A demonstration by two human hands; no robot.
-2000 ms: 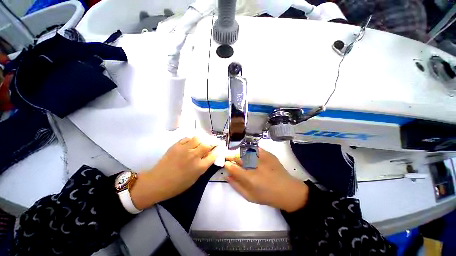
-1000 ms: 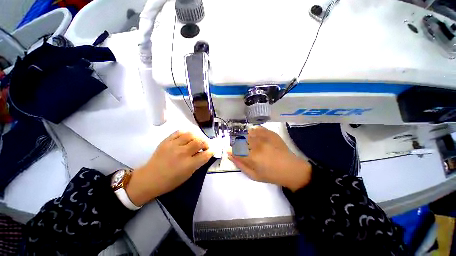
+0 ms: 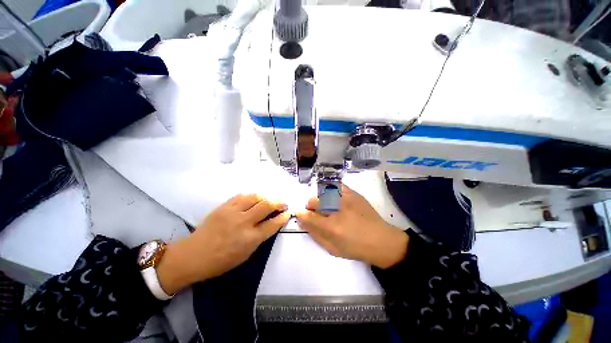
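My left hand (image 3: pixel 234 233), with a watch at the wrist, grips a navy piece (image 3: pixel 231 295) that hangs from under it over the table's front edge. My right hand (image 3: pixel 348 228) lies just right of the needle area, fingertips bent down beside the grey block (image 3: pixel 329 194); what it holds is hidden. The fingertips of both hands nearly meet in front of the presser foot, which glare mostly hides. The white sewing machine (image 3: pixel 415 80) stands over them, with its shiny thread guard (image 3: pixel 305 120) and ribbed tension dial (image 3: pixel 365 153).
A navy bundle (image 3: pixel 80 94) lies at the left. Light grey pieces (image 3: pixel 127 201) lie beside my left forearm. Another navy piece (image 3: pixel 432 204) lies under the machine arm at right. A measuring tape (image 3: pixel 321 313) runs along the front edge. White bins (image 3: pixel 154 23) stand behind.
Both hands have come slightly toward me, away from the needle. The hanging navy piece now shows as a wider strip below my left hand. The camera view has shifted back and forth.
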